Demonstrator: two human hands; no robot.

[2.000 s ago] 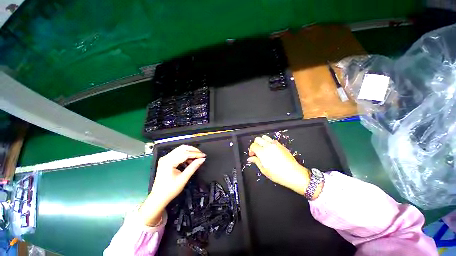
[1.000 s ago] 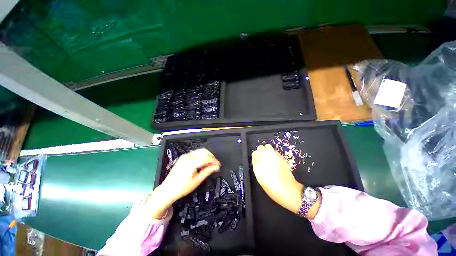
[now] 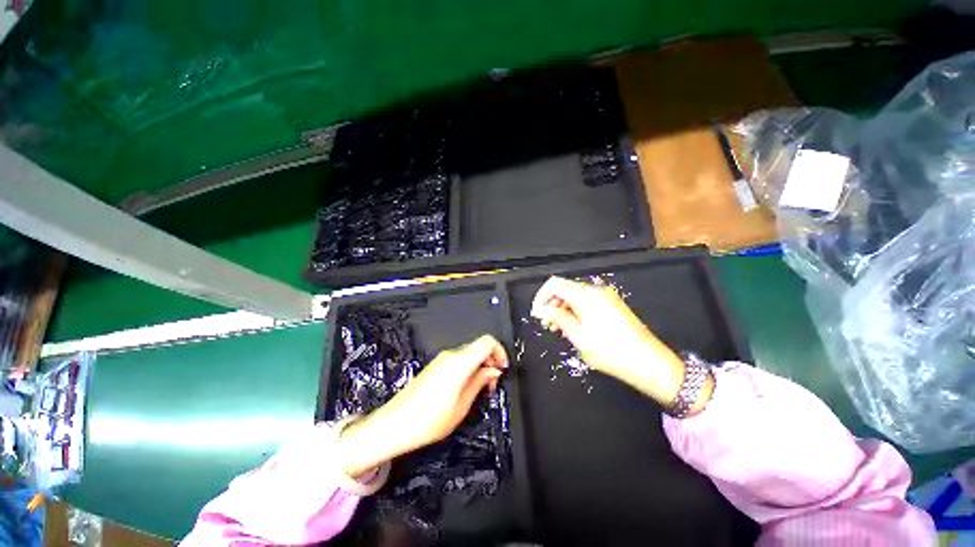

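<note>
The near black tray (image 3: 631, 459) has two compartments. Black plastic parts (image 3: 369, 358) lie heaped loose in its left compartment. Tiny silvery metal parts (image 3: 574, 366) are scattered in the upper right compartment. My left hand (image 3: 454, 390) is over the left compartment beside the divider, fingertips curled together; a held part cannot be made out. My right hand (image 3: 599, 324) is over the upper right compartment, thumb and fingers bent close together among the metal parts; whether it pinches one is too small to tell.
Beyond is the far black tray (image 3: 535, 219), with rows of black parts at left and a few at right. A brown board (image 3: 690, 203) with a pen (image 3: 738, 176) is beside it. A crumpled clear bag (image 3: 898, 288) lies right. A pale bar (image 3: 160, 246) and packed parts (image 3: 59, 417) are left.
My left hand has moved right to the divider, showing the black parts at the left of the compartment. My right hand shifted slightly up, uncovering metal parts below it.
</note>
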